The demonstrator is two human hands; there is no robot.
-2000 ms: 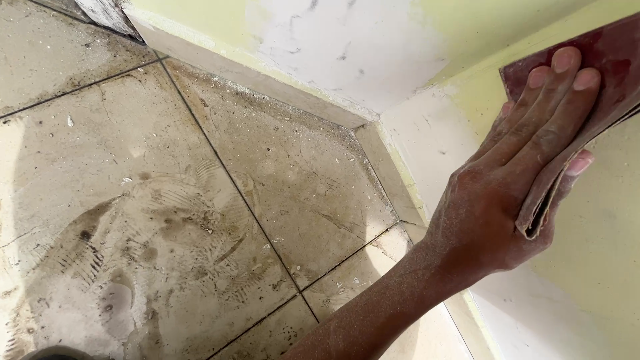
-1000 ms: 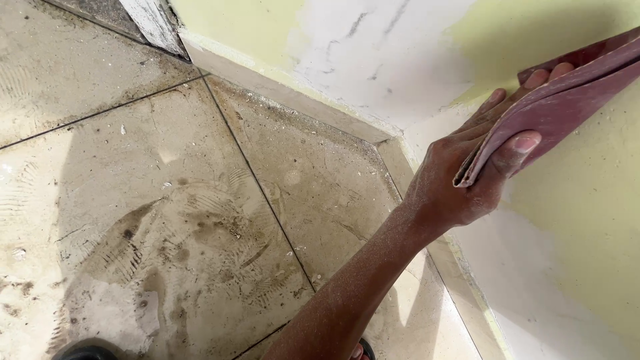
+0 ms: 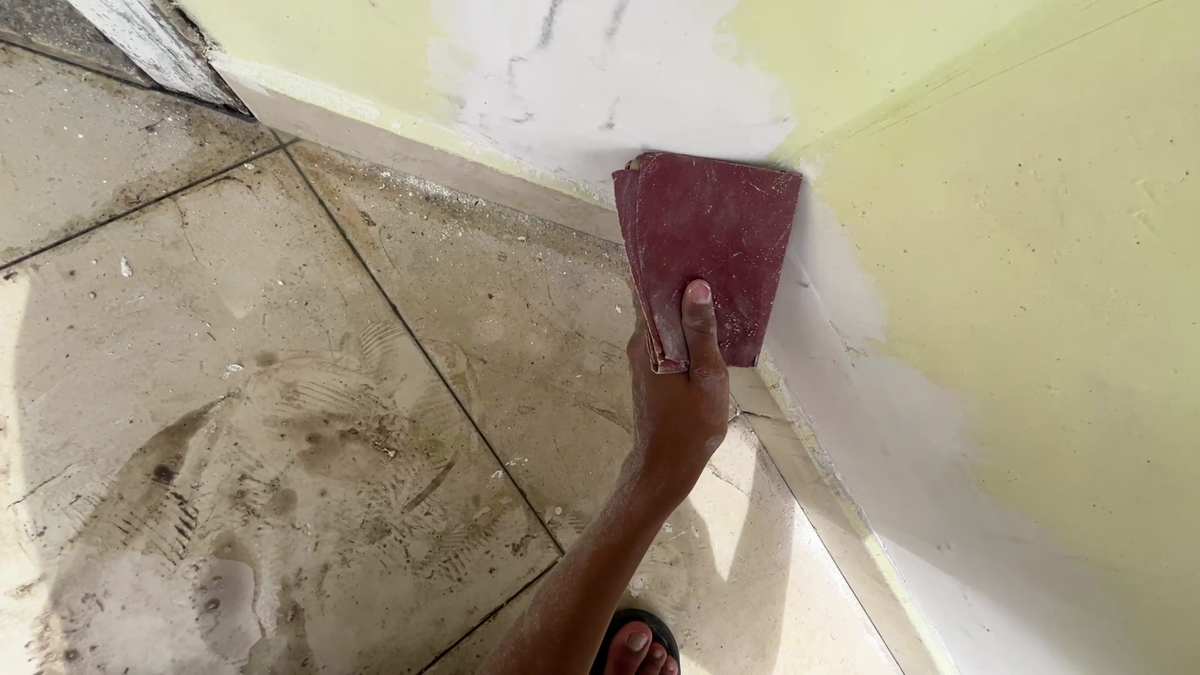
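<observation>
A folded sheet of dark red sandpaper (image 3: 717, 225) is in my right hand (image 3: 689, 394), with the thumb lying on its near face and the other fingers hidden behind it. The sheet is at the inner corner of two walls, low down, just above the tile skirting. White filler patches (image 3: 619, 84) show on the pale green-yellow wall behind it, with a few grey marks. Another white band (image 3: 900, 422) runs low along the right wall (image 3: 1059, 281). Dust covers the hand and forearm. My left hand is out of view.
Dusty, stained floor tiles (image 3: 309, 450) with dark joints spread below and to the left. A tile skirting (image 3: 422, 173) edges both walls. At the top left is the foot of a worn, whitish frame (image 3: 164, 47). A foot in a dark sandal (image 3: 642, 642) stands at the bottom.
My right hand has moved with the sandpaper from the right wall leftward to the corner. The wrist has turned, and the sheet now stands upright with its broad face in view.
</observation>
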